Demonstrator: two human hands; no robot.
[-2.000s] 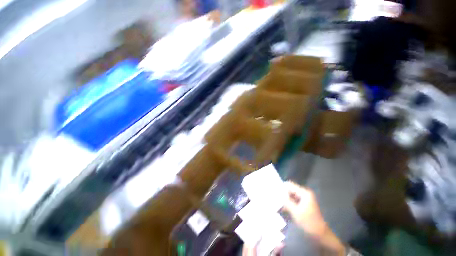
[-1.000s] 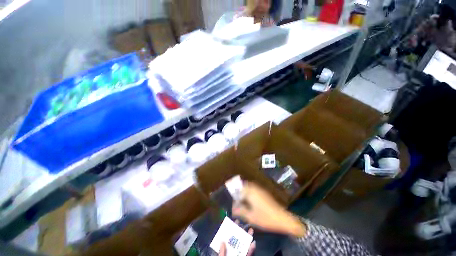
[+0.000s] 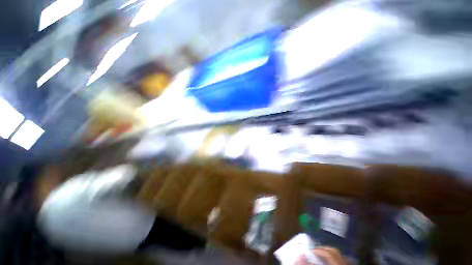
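Observation:
The view is badly blurred. White leaflets (image 3: pixel 296 249) are at the bottom edge, with a blurred fingertip of my left hand (image 3: pixel 304 259) on them. My right hand (image 3: pixel 330 254) appears as a cut-off patch of skin at their right edge; its grip is not clear. Open brown cartons (image 3: pixel 233 207) stand in a row behind. One carton holds a dark part with a white leaflet (image 3: pixel 334 221) and a green packet (image 3: pixel 308 221) on it. Another white leaflet (image 3: pixel 415 222) lies in the carton to the right. A clear bag (image 3: pixel 259 233) shows in a carton to the left.
A blue tote (image 3: pixel 238 96) sits on the white shelf beyond the cartons, with a blurred white stack (image 3: pixel 331 39) to its right. Black-and-white units (image 3: pixel 331 140) stand behind the cartons. A large pale rounded shape (image 3: pixel 93 217), perhaps a person, is at lower left.
The view has swung left, so the tote and cartons appear further right. My hands and the leaflets have shifted to the bottom edge, and my checked right sleeve is out of view.

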